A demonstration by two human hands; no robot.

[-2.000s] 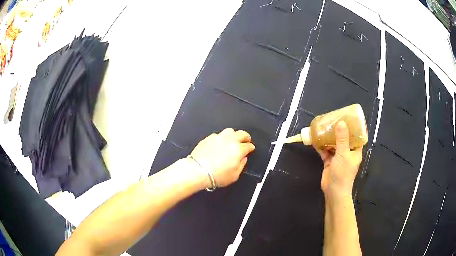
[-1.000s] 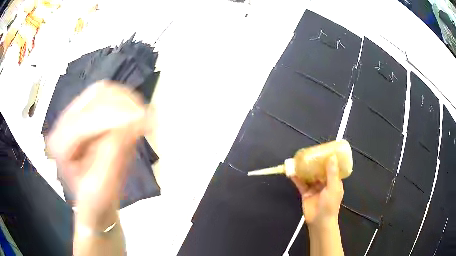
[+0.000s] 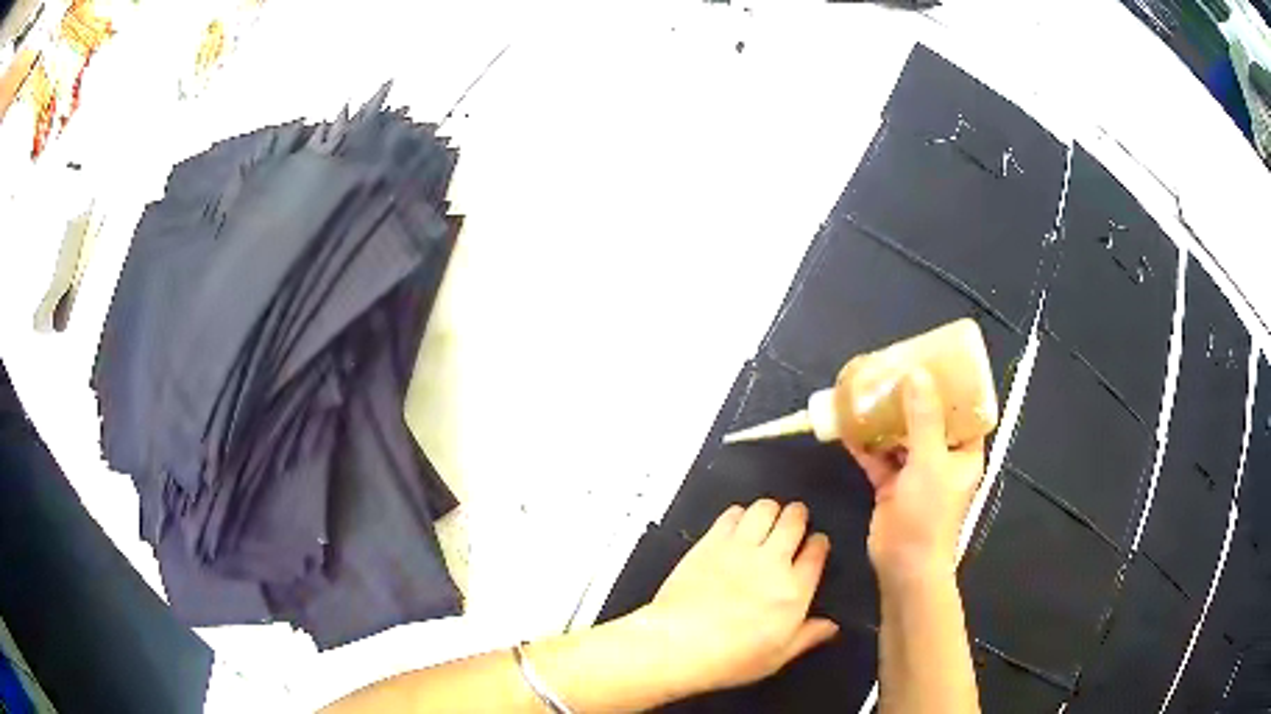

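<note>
My right hand (image 3: 920, 488) holds a translucent squeeze bottle (image 3: 927, 384) with amber-yellow contents. Its pale pointed nozzle (image 3: 769, 427) points left, with the tip over the left edge of the nearest column of black pieces (image 3: 906, 279). Whether the tip touches the piece cannot be told. My left hand (image 3: 746, 593) lies palm down on the same column, just below the nozzle, with fingers somewhat spread and nothing visible in it. The hand hides part of the black pieces. Small pale marks show on the top piece of the columns.
A fanned stack of loose black pieces (image 3: 279, 363) lies on the white table covering (image 3: 613, 181) at the left. A small brown-grey strip (image 3: 63, 272) and orange-and-white pieces (image 3: 56, 84) lie at the far left. More black columns (image 3: 1087, 419) stand to the right with white gaps between.
My left hand has moved from over the loose stack back to the black column. The bottle has risen slightly in view. The view has shifted left since the earliest frame.
</note>
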